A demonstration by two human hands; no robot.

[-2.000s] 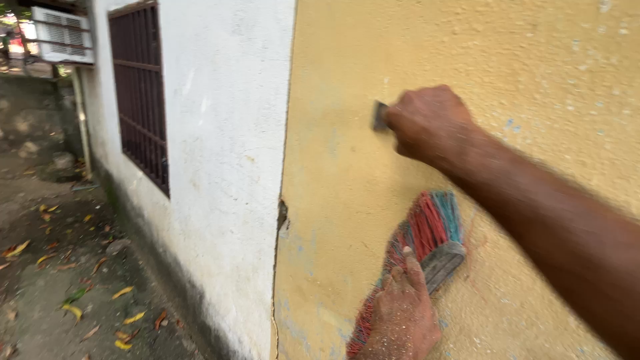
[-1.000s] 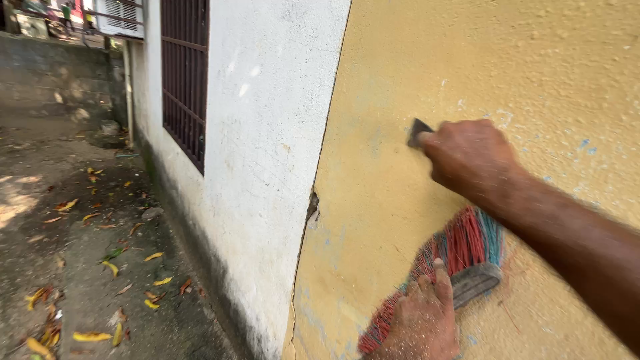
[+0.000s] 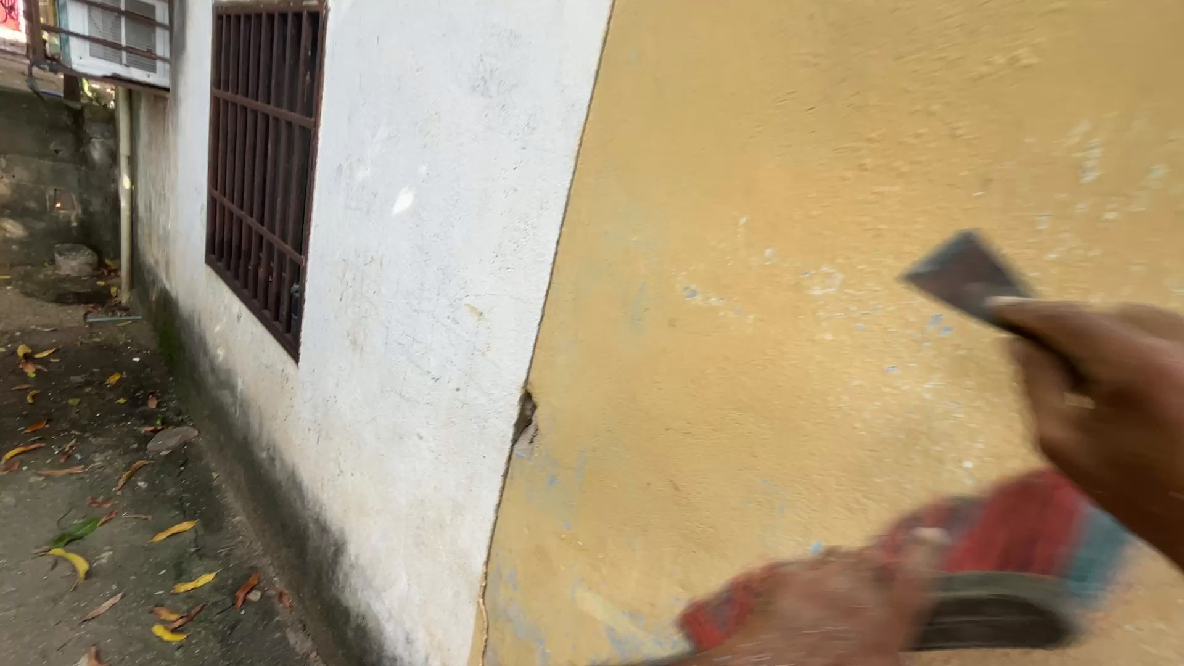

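Note:
My right hand point(image 3: 1110, 398) grips a flat metal scraper point(image 3: 967, 273) at the right, its wide blade pointing up and left in front of the yellow wall point(image 3: 740, 370). Lower down, my left hand point(image 3: 823, 606) is closed on a brush head point(image 3: 1004, 615) with red and teal bristles; it is blurred. Small chips and pale blue patches mark the yellow paint. A crack with a broken hole point(image 3: 525, 418) runs along the edge between the yellow and white paint.
The white wall point(image 3: 416, 231) goes back on the left, with a barred window point(image 3: 264, 166) and an air conditioner point(image 3: 116, 37) in a metal frame. A pipe point(image 3: 125, 194) stands beyond. Fallen leaves point(image 3: 176, 530) and a stone point(image 3: 171, 438) lie on the ground.
The scraper and my right hand have moved right across the yellow wall, and the blade now shows more fully. The brush and my left hand are also further right in view.

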